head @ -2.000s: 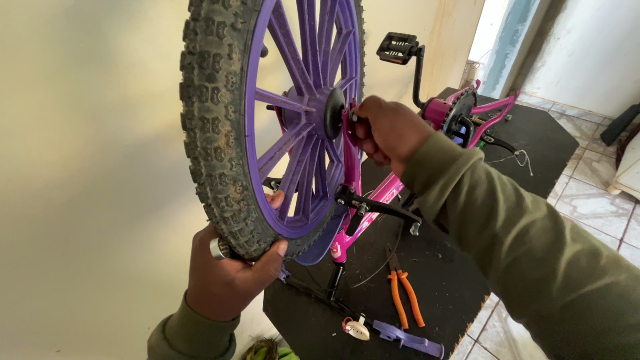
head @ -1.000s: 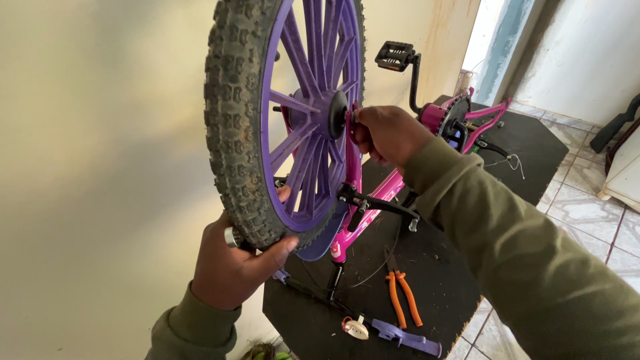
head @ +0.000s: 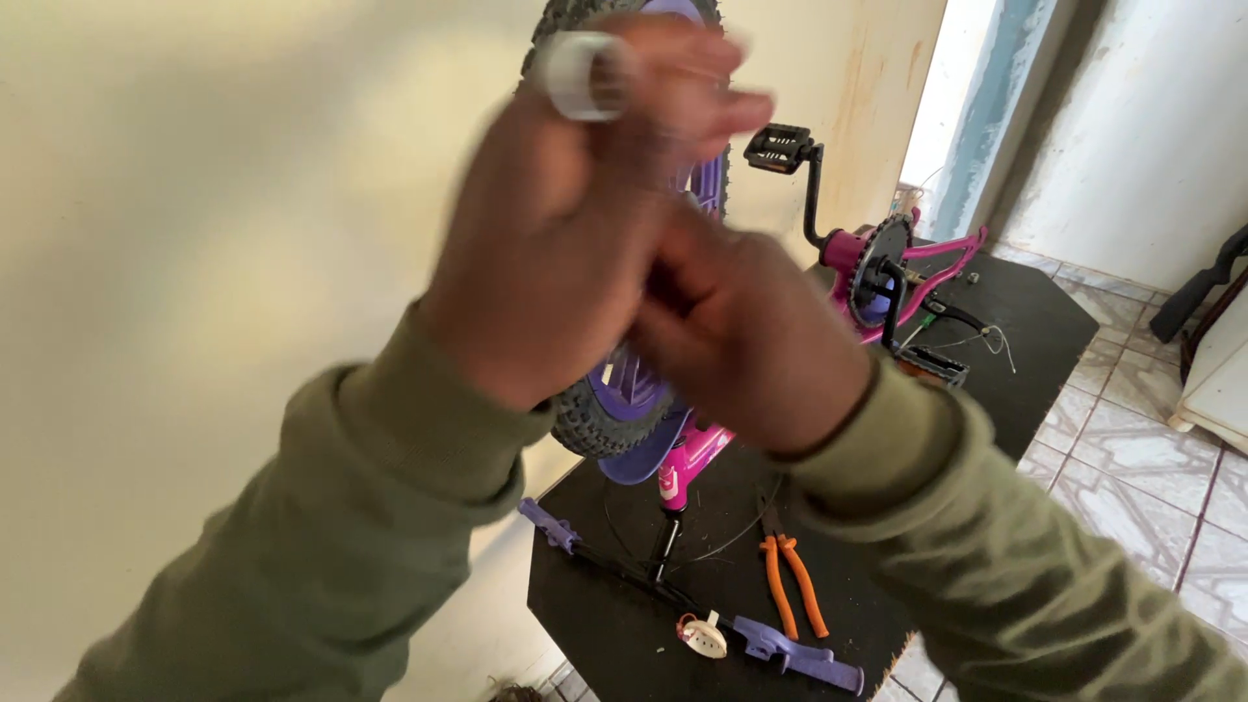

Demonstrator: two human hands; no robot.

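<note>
My left hand [head: 575, 224], a pale ring on one finger, is raised and blurred in the upper middle. Against or just beside it is my right hand [head: 751, 331]; whether either holds something cannot be seen. Behind both stands the bicycle's front wheel, with purple spokes and a black knobby tire [head: 604, 424], its hub hidden by the hands. The pink bicycle frame [head: 675, 478] is upside down, its handlebar [head: 624, 575] low on the black tabletop.
Pliers with orange handles [head: 795, 585] lie on the black table [head: 595, 634]. Near them are a purple grip [head: 799, 663] and a small white part [head: 704, 639]. A crank with a black pedal [head: 778, 148] juts up behind. A pale wall [head: 195, 244] stands at the left.
My left hand has let go of the tire's lower edge and moved up. My right hand has left the hub area. Both are now together in front of the wheel.
</note>
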